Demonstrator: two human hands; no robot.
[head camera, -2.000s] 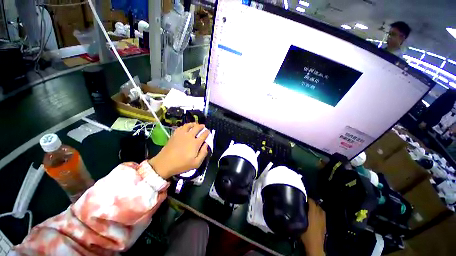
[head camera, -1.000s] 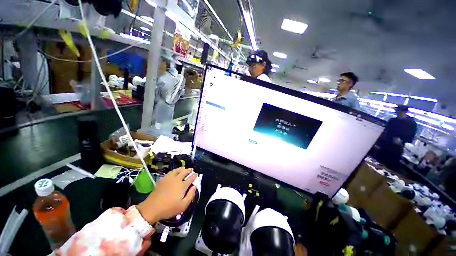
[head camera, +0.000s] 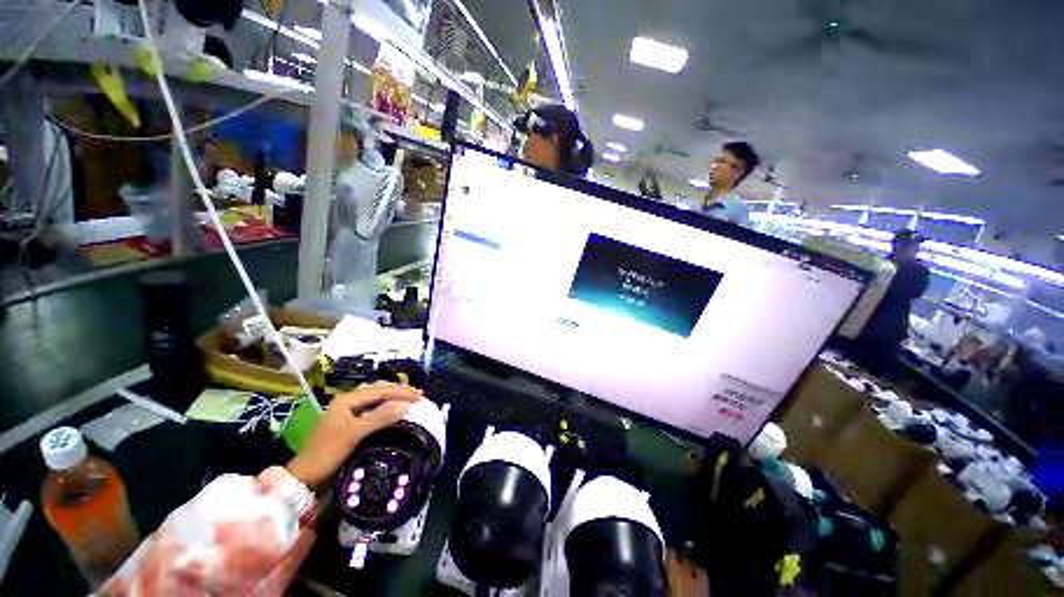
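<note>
Three white dome cameras with black balls stand in a row on the dark bench. My left hand (head camera: 350, 429) rests on the top and left side of the left camera (head camera: 394, 472). Its black face shows a lens with lit pinkish dots around it. The middle camera (head camera: 499, 513) and the right camera (head camera: 611, 542) show plain black fronts. My right hand (head camera: 686, 576) is only a small patch of skin beside the right camera at the bottom edge; its fingers are hidden.
A wide monitor (head camera: 513, 292) stands behind the cameras, with a keyboard (head camera: 490, 394) below it. An orange drink bottle (head camera: 91, 513) and a yellow-brown tray (head camera: 239, 365) are left. A black device (head camera: 747, 513) and a carton (head camera: 869, 466) are right. People stand behind the monitor.
The view has tilted up, then shifted right. My left hand has moved off the left camera's front to its top and left side; its lens face and lit dots now show.
</note>
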